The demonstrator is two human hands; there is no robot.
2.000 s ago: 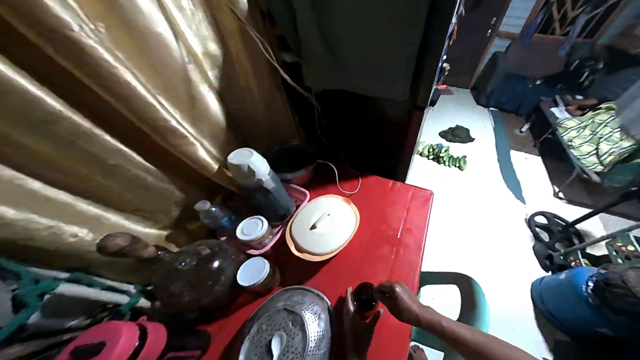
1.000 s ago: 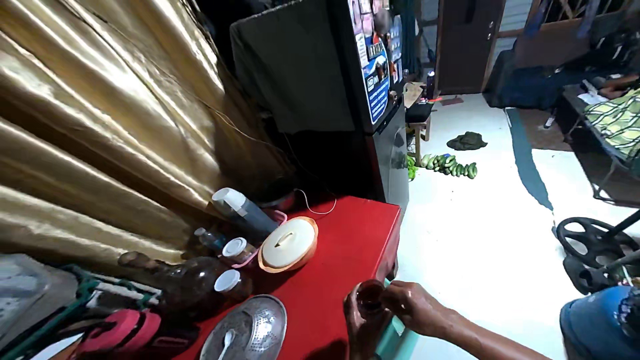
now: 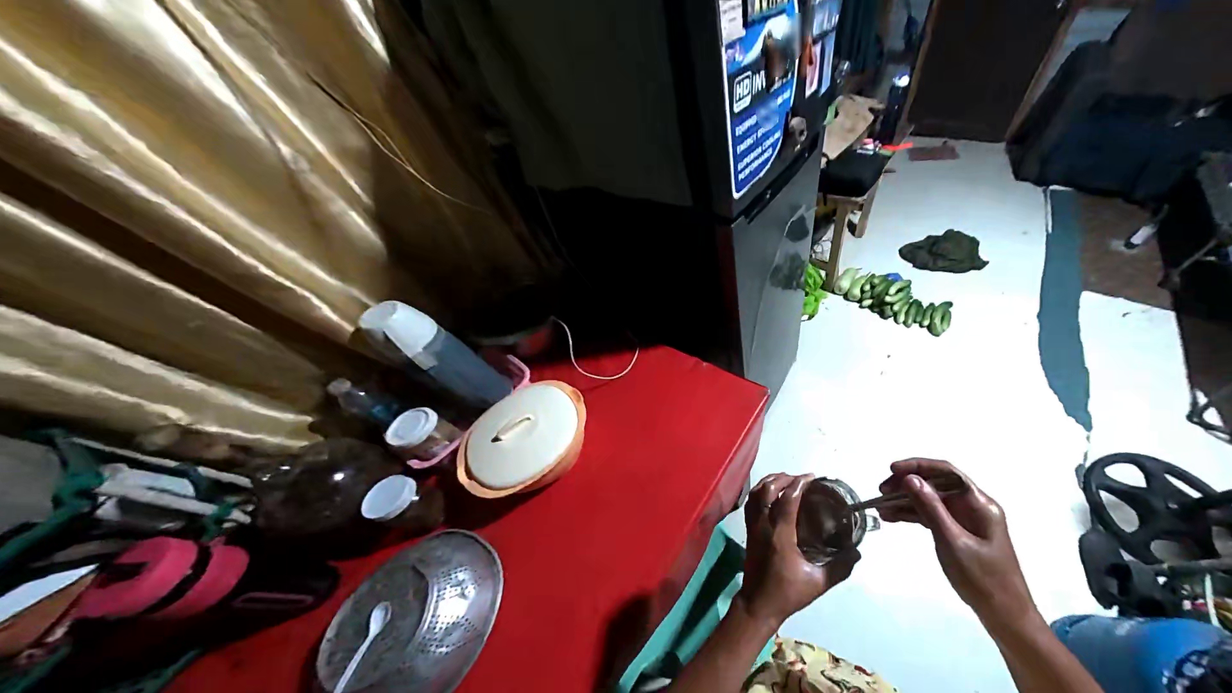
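Observation:
A glass mug (image 3: 830,520) with dark contents is gripped by my left hand (image 3: 784,549), just beyond the right edge of the red-covered table (image 3: 626,462). My right hand (image 3: 948,525) pinches the handle of a thin spoon or similar utensil (image 3: 881,500), whose far end reaches into the mug. The mug is tilted, its mouth partly facing the view. On the table, a metal colander (image 3: 462,597) holds a white plastic spoon (image 3: 366,640). Behind it stands an orange lidded dish (image 3: 525,438) with a cream lid.
White-lidded jars (image 3: 390,498), a thermos flask (image 3: 438,351) and a large dark jar (image 3: 322,486) line the table's left side. A refrigerator (image 3: 770,289) stands behind the table. A green plastic chair (image 3: 688,606) is beside it. Green vegetables (image 3: 895,298) lie on the white floor.
The view has swung toward the refrigerator and floor. My hands and the mug have moved from over the table to beyond its right edge, and my right hand is now farther from the mug.

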